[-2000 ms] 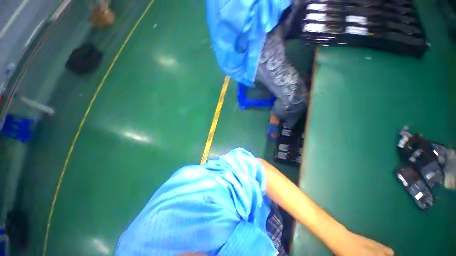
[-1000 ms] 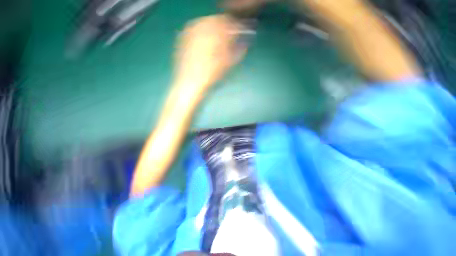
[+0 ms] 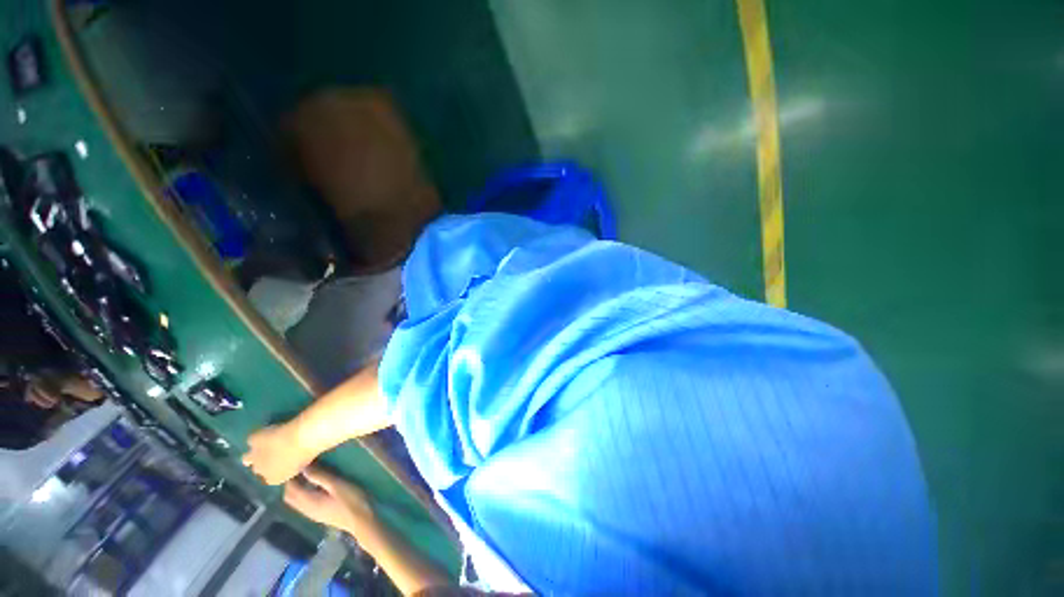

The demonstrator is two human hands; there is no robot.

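My right hand (image 3: 275, 452) and my left hand (image 3: 327, 499) are close together over the green table (image 3: 263, 397) at the lower left, fingers bent. They are small, and what they may hold cannot be made out. Black phone bodies (image 3: 214, 397) with bright spots lie just beyond my right hand. A loose heap of similar dark phone bodies (image 3: 93, 274) runs along the table to the upper left. One more dark piece (image 3: 26, 64) lies apart near the top left corner.
My blue sleeve and shoulder fill the middle. A brown surface (image 3: 362, 163) and a blue stool or bin (image 3: 543, 198) are beyond the table edge. A yellow line (image 3: 764, 152) crosses the green floor. Another person's hands (image 3: 64, 391) show across the table.
The view has swung from my left side, across the front, to my right side. Both hands, blurred and near the top a second ago, now appear small at the lower left.
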